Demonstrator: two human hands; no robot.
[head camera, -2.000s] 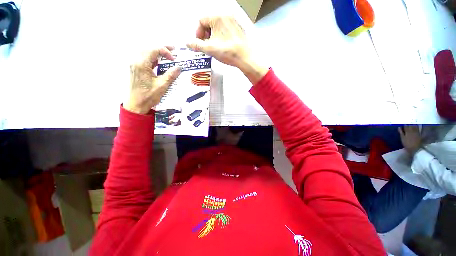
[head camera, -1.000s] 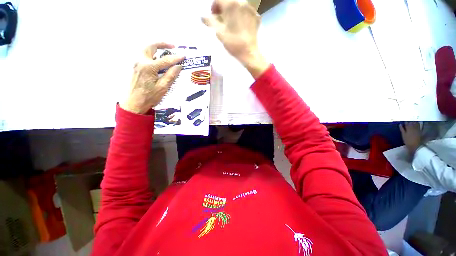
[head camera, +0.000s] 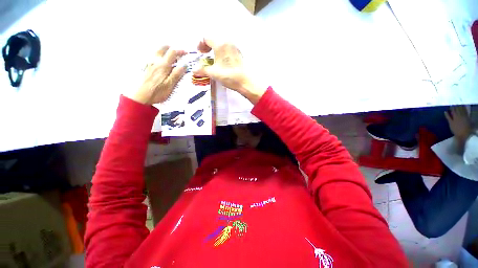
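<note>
A white retail box (head camera: 181, 104) with pictures of an orange cable and dark plugs lies on the white table, its near end reaching over the table's front edge. My left hand (head camera: 160, 77) holds its far left part, fingers at the top end. My right hand (head camera: 223, 65) is at the far right corner, thumb and fingers pinched there. A small yellow-green thing (head camera: 208, 61) shows at the right fingertips; I cannot tell what it is. The hands hide much of the box's far end.
A black looped strap (head camera: 21, 55) lies at the far left of the table (head camera: 94, 31). A brown carton corner (head camera: 255, 4) and a blue and yellow tape dispenser (head camera: 368, 4) show at the top edge. A seated person's leg (head camera: 430, 204) and red stool (head camera: 403, 157) are at right.
My right hand has come back down from the far side of the table to the box's top end. The view has shifted, so the black strap shows more and the dispenser less.
</note>
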